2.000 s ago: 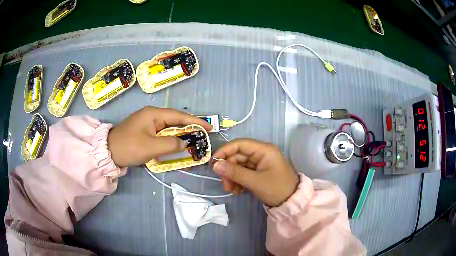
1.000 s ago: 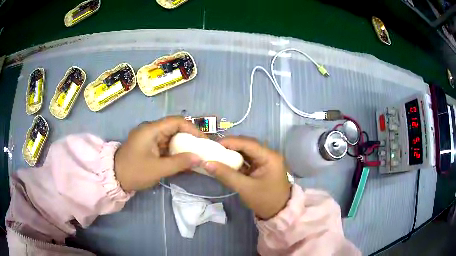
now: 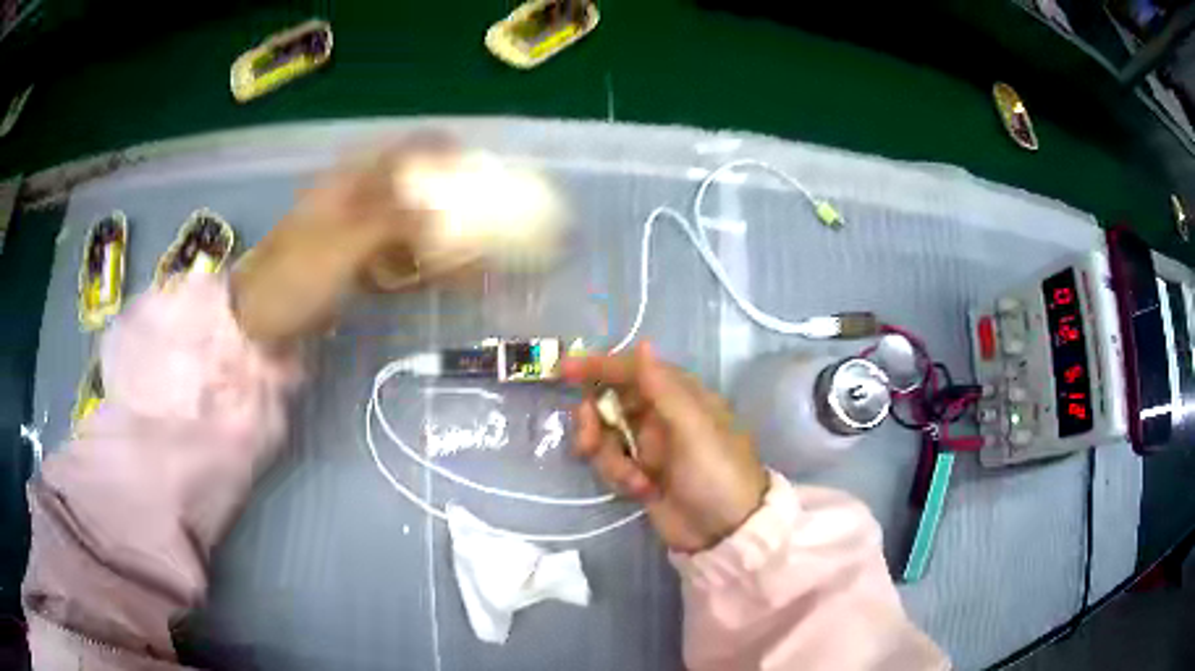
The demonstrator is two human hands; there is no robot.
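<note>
My left hand [image 3: 321, 249] is blurred at the upper left and holds a cream shell unit [image 3: 478, 210], also blurred, above the grey sheet. My right hand [image 3: 668, 446] holds the charging cable plug [image 3: 613, 414] in its fingers, apart from the unit. The white USB cable [image 3: 374, 433] loops across the sheet below the USB tester [image 3: 528, 359], whose small screen is lit. A crumpled white tissue [image 3: 514, 577] lies below the hands.
Cream units [image 3: 104, 270] lie at the left, partly behind my left arm. More units [image 3: 544, 29] lie on the green belt. At the right are a translucent bottle [image 3: 793, 413], a teal-green strip [image 3: 929, 518], a power supply [image 3: 996, 393] with red digits, and dark leads [image 3: 917, 380].
The unit was turned over to its smooth cream back in both hands. My left hand has now carried it up and left, away from my right hand. The units on the belt have shifted right.
</note>
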